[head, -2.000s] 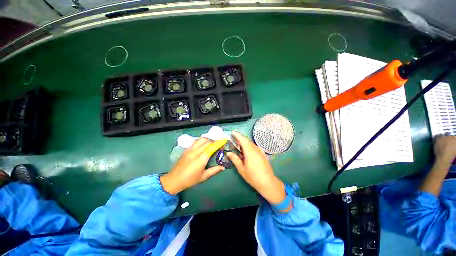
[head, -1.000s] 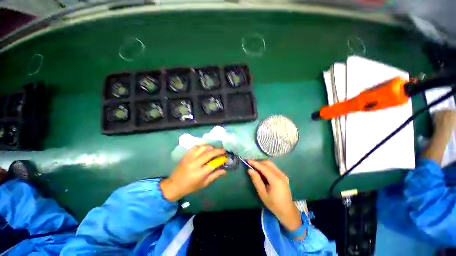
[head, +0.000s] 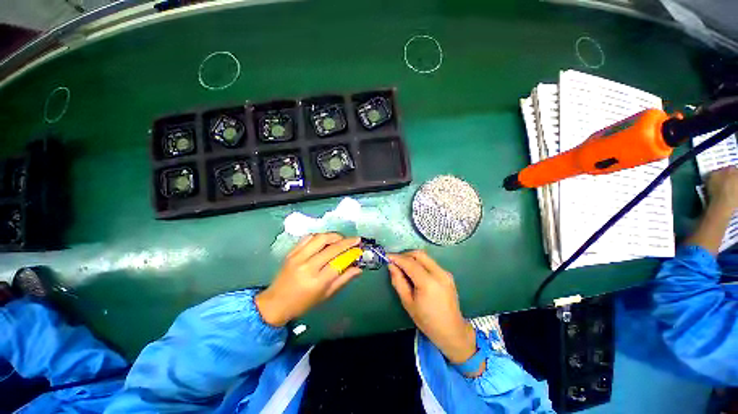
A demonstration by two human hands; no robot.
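Observation:
My left hand (head: 305,277) holds a small dark device housing (head: 371,256) just below the white patches, with a short yellow piece (head: 346,259) between its fingers. My right hand (head: 430,296) pinches thin tweezers (head: 383,257), whose tip reaches onto the housing. The black foam parts tray (head: 283,198) lies above my hands. Its pockets hold similar modules with pale green centres, except the lower right pocket, which is empty. The round silver screw tray (head: 447,210) lies to the upper right of my right hand.
The orange electric screwdriver (head: 599,154) hangs at right over stacked sheets (head: 619,210), its black cable (head: 619,222) crossing them. Another dark tray (head: 36,198) is at far left and one (head: 587,356) at lower right. Other people's blue sleeves (head: 700,315) show at both sides. A small white scrap (head: 300,329) lies near the edge.
Two seconds ago both hands were together at the housing. My right hand has since moved down and right and now shows thin tweezers at the housing. The view has shifted slightly.

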